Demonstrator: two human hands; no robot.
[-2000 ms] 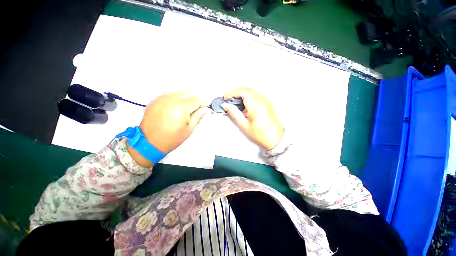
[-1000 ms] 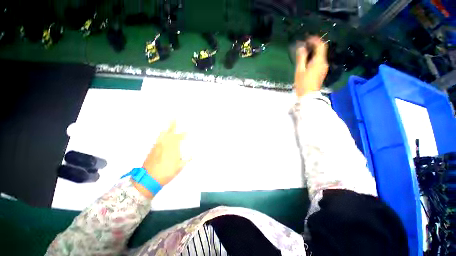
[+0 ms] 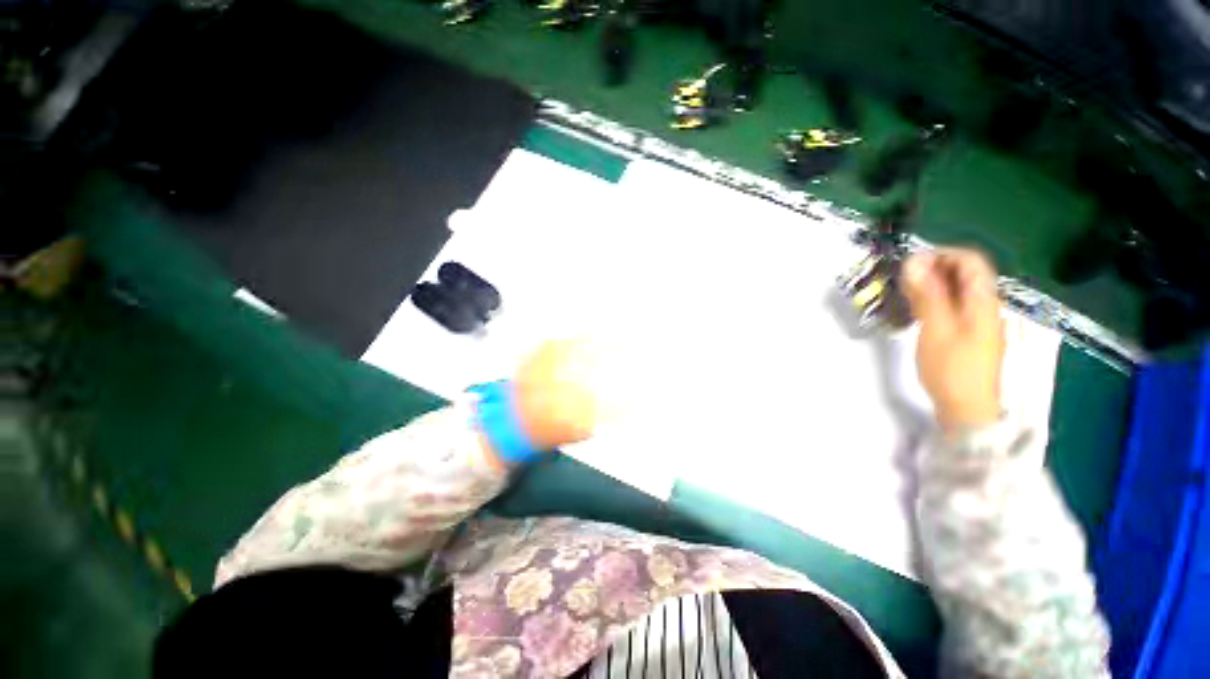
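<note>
My right hand is at the right, over the far edge of the white sheets. It grips a blurred circuit board assembly with yellow and silver parts, on its left side. My left hand, with a blue wrist strap, is low over the sheets at the left. It is blurred and partly washed out, so its fingers cannot be made out. Two black oval covers lie side by side on the left of the sheets.
A black mat lies at the left. Beyond a worn whitish rail runs the green conveyor belt, carrying several boards with yellow parts, one of them here. A blue bin stands at the right edge.
My right hand has come back from the belt to the sheets, now with a circuit board assembly. The view has turned, so the black covers and mat appear farther right and higher.
</note>
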